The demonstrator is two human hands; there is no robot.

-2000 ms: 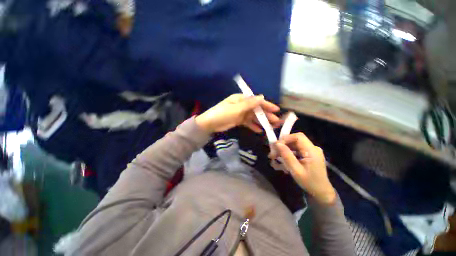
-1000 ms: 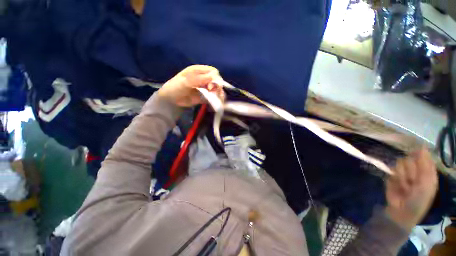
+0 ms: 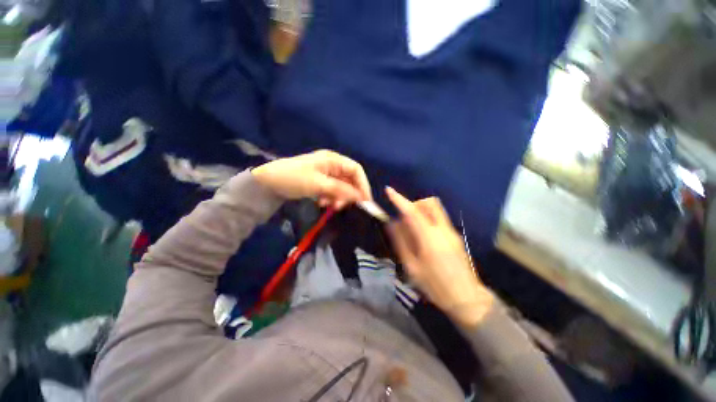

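My left hand (image 3: pixel 326 179) pinches the narrow pale tape measure (image 3: pixel 372 209) above my lap; only a short piece shows between the hands. My right hand (image 3: pixel 432 251) is blurred, just right of the tape, with the index finger stretched out. Whether it holds any of the tape is hidden. The navy top (image 3: pixel 416 110) lies spread beyond my hands, with a white V-shaped part at the frame's upper edge.
Black-handled scissors (image 3: pixel 695 334) lie at the right on the pale table (image 3: pixel 597 251). A shiny dark packet (image 3: pixel 644 188) is beyond them. A navy garment pile with white trims (image 3: pixel 118 148) is at left. A red bar (image 3: pixel 294 257) and striped white cloth (image 3: pixel 377 275) are below my hands.
My right hand has come back from the far right to beside my left hand. The long stretch of tape between them no longer shows. The view has shifted, showing more of the top.
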